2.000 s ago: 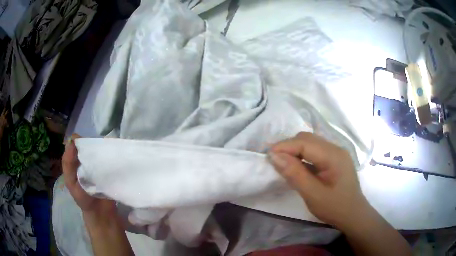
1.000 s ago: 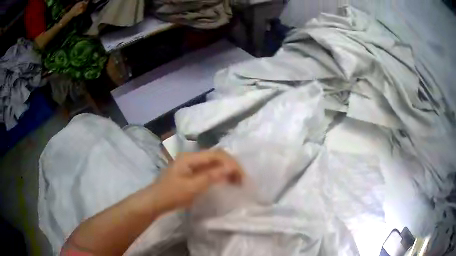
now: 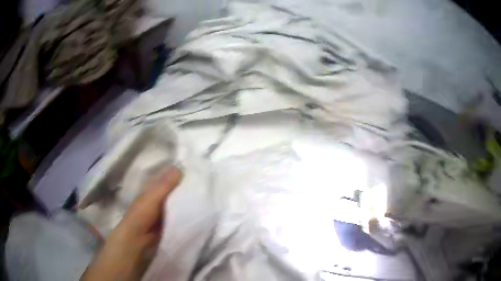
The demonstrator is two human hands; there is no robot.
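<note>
Large pale grey-white cloth (image 3: 263, 93) lies bunched in many folds across the middle of the view, washed out where the lamp strikes it. My left hand (image 3: 145, 211) comes in from the lower left, blurred. Its thumb lies on a fold of the cloth and its fingers are hidden beneath, so it grips the cloth. My right hand is not in view. The dark and shiny needle plate area (image 3: 357, 237) shows at the lower right in strong glare. Small metal parts beside it are too blurred to tell apart.
Khaki-brown cloth bundles (image 3: 82, 49) lie at the upper left. A pale flat board (image 3: 82, 140) stands below them. More pale cloth (image 3: 44, 247) is at the lower left. Blurred grey and greenish things crowd the right side, with a yellow-green item (image 3: 489, 156) near the edge.
The view has swung from the machine over to the cloth pile and partly back. The long white folded band and my right hand, seen two seconds ago, no longer show.
</note>
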